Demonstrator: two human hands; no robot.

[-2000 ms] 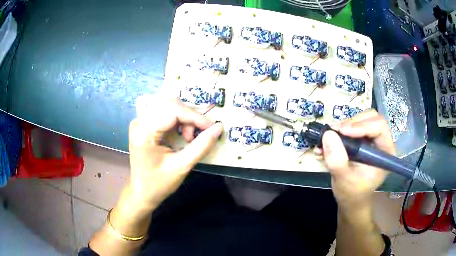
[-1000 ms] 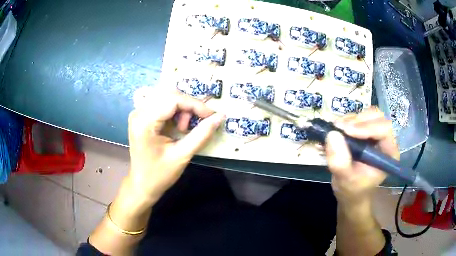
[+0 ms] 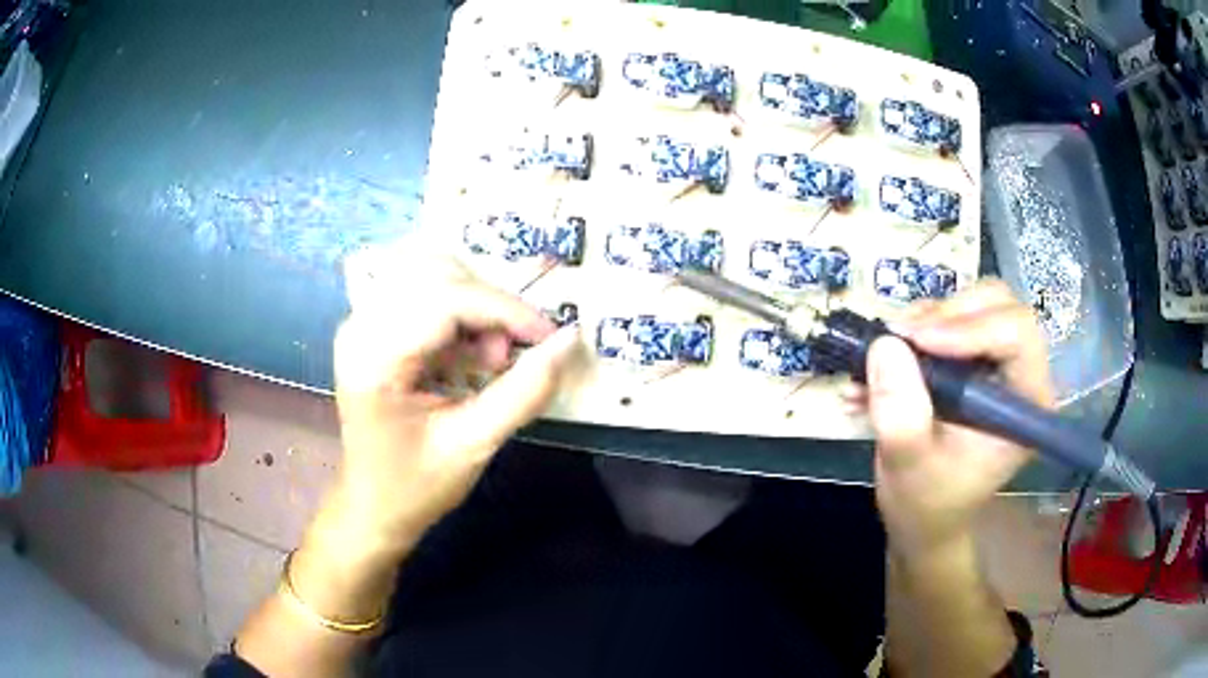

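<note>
My right hand [image 3: 947, 397] holds a soldering iron [image 3: 974, 397] with a dark handle. Its metal barrel points up and left, with the tip over the second board of the third row; contact cannot be told. My left hand [image 3: 444, 364] is over the fixture's lower left, thumb and index finger nearly together, partly covering the bottom-left board. Whether it pinches a thin wire is too small to tell. The cream fixture [image 3: 715, 408] carries rows of dark blue and silver circuit boards [image 3: 656, 340] with thin reddish-brown lead wires.
A clear plastic tub [image 3: 1056, 265] with silvery bits stands right of the fixture. Another loaded fixture [image 3: 1179, 199] is at the far right. A black cord [image 3: 1070, 570] loops off the green bench [image 3: 239, 172]. Red stools [image 3: 133, 411] stand below. Something green [image 3: 901, 33] lies behind the fixture.
The fixture appears slightly higher in the picture than two seconds ago. The iron's tip has shifted slightly up relative to the boards. Both hands keep nearly the same pose.
</note>
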